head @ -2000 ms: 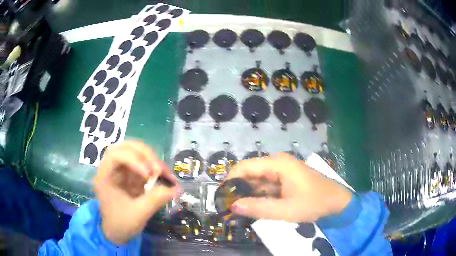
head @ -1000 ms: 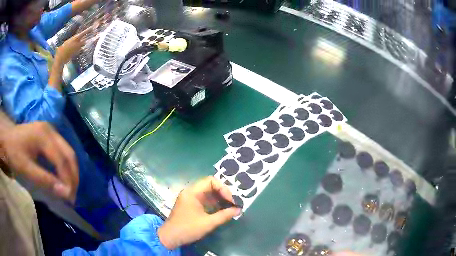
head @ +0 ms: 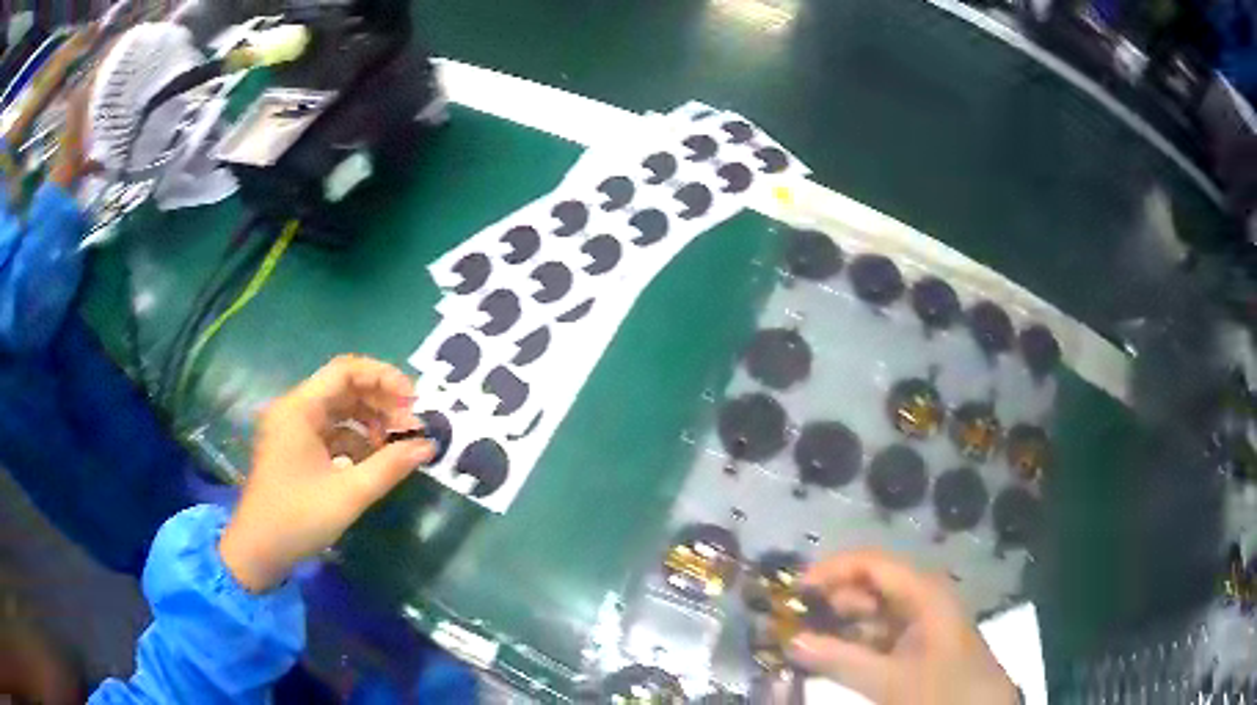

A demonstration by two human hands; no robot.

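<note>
My left hand (head: pixel 324 461) pinches at the edge of a black adhesive disc (head: pixel 434 437) at the lower left corner of the white sticker sheets (head: pixel 579 306); whether the disc is off its sheet is hard to tell. My right hand (head: pixel 896 627) is blurred and cut off by the bottom edge. It holds a round circuit module (head: pixel 783 601) with gold patches over the front of the clear blister tray (head: pixel 862 351). The tray holds black covered modules (head: pixel 829 455) and several modules with gold showing (head: pixel 915 408).
A black bench device (head: pixel 338 117) with cables and a yellow-green wire (head: pixel 255 292) stands at the upper left beside a white fan (head: pixel 131 90). Another person's blue sleeve (head: pixel 42 262) is at the left edge. Shiny stacked trays (head: pixel 1186 668) are at the lower right.
The view swung left, then partly back right. The right hand with the module is again in view. The left hand went from over the tray to the sticker sheets and remains at their lower corner.
</note>
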